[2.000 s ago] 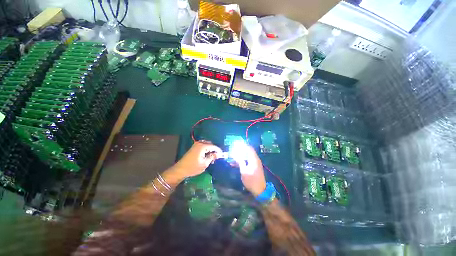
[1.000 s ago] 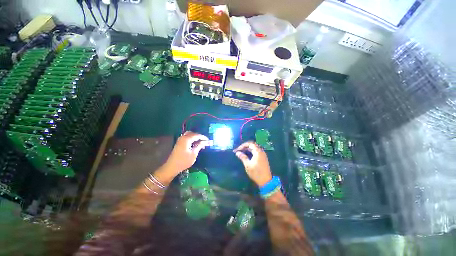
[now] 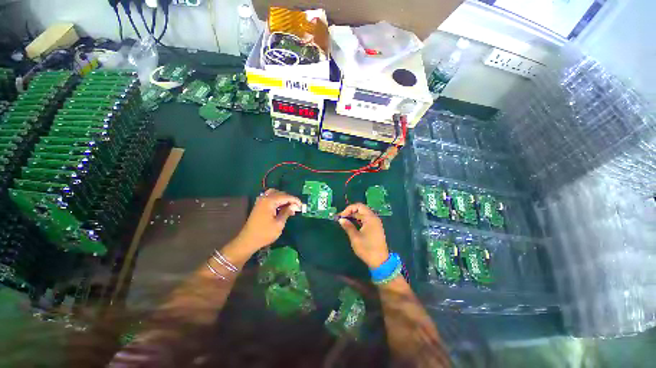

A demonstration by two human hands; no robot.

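Note:
A small green circuit board with a white label lies on the dark green mat, unlit. My left hand pinches a small white lead connector at the board's left edge. My right hand is at the board's lower right corner, its fingers closed on a thin dark tip, maybe a test probe. Red leads loop from the instruments to both hands. Another small board lies just right of them.
Board panels lie near my body. Stacked panels, a wooden strip and a brown board are left. A clear blister tray holding several boards is right. The power supply and bench instrument stand behind.
The bright light seen on the board in both earlier frames is gone. My right hand has moved off the board to its lower right corner since the oldest frame. The view has shifted slightly.

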